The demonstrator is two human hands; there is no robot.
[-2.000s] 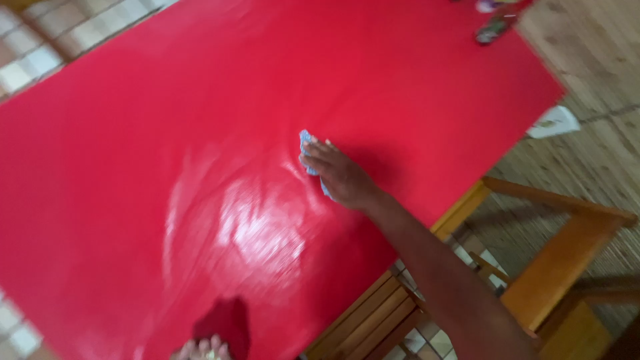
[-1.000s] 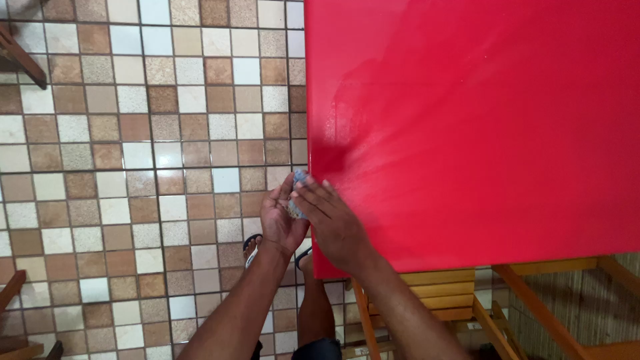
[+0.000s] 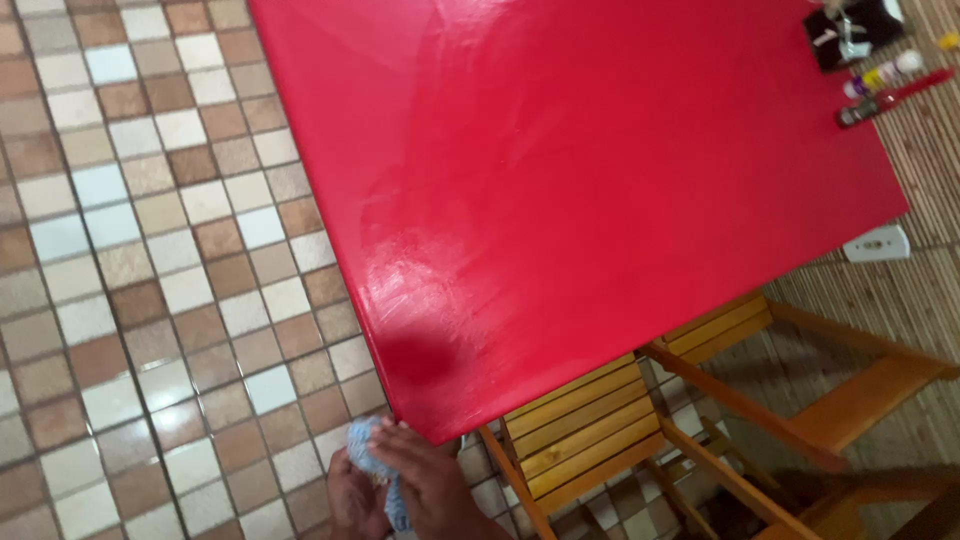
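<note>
A light blue cloth [image 3: 365,444] is bunched between my two hands, just off the near left corner of a table with a glossy red cover [image 3: 570,195]. My right hand [image 3: 420,472] grips the cloth from the right, its fingers over the top and close to the table corner. Cupped beneath and to the left is my left hand [image 3: 352,495], palm turned up; whether its fingers hold the cloth or only lie open below it is unclear.
Wooden slatted chairs [image 3: 585,435] stand along the table's near right side. At the far right lie a red-handled tool [image 3: 892,97], a glue stick [image 3: 883,73] and a dark item [image 3: 855,34]. A white wall socket [image 3: 876,244] shows beyond the edge. Floor tiles [image 3: 187,289] fill the left.
Two seconds ago my right hand was on the red surface with the cloth, apart from my left. Both hands have since come together at the table's corner. The view has shifted and turned.
</note>
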